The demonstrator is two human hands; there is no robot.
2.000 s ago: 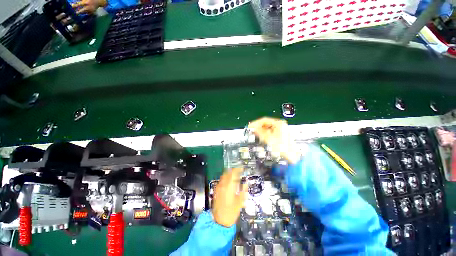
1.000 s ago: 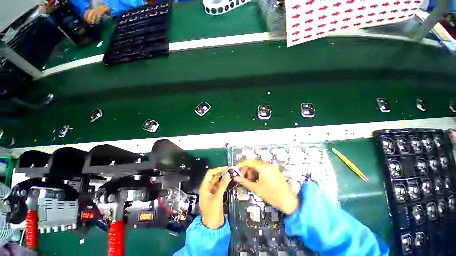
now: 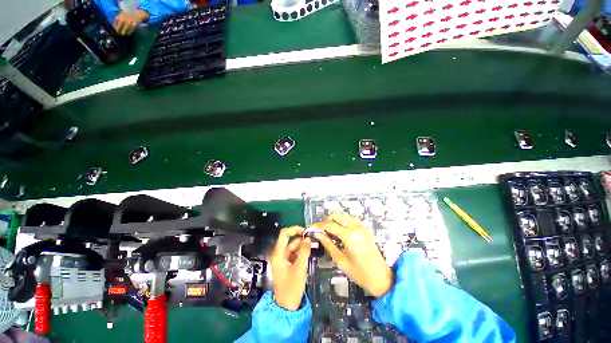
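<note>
A small black and silver unit (image 3: pixel 313 234) is held in the fingertips of both hands, above the left edge of the clear blister tray (image 3: pixel 429 224). My left hand (image 3: pixel 289 271) grips it from the left. My right hand (image 3: pixel 355 251) grips it from the right, its fingers bent over the unit. The fingers cover much of the unit. The clear tray holds pale silvery parts in its pockets; darker pockets show at its lower part, partly hidden by my right hand and sleeve.
Spaced units, one a silver-rimmed unit (image 3: pixel 367 149), lie on the green conveyor belt (image 3: pixel 321 87). Clamp fixtures with red handles (image 3: pixel 155 318) stand at left. Yellow tweezers (image 3: pixel 467 219) and a black blister tray (image 3: pixel 512 231) are at right. Another person's hand (image 3: pixel 128 21) shows across the belt.
Since two seconds ago, another unit lies on the belt, and my hands have come together around a unit. Over the last second, the belt units have shifted slightly right in view.
</note>
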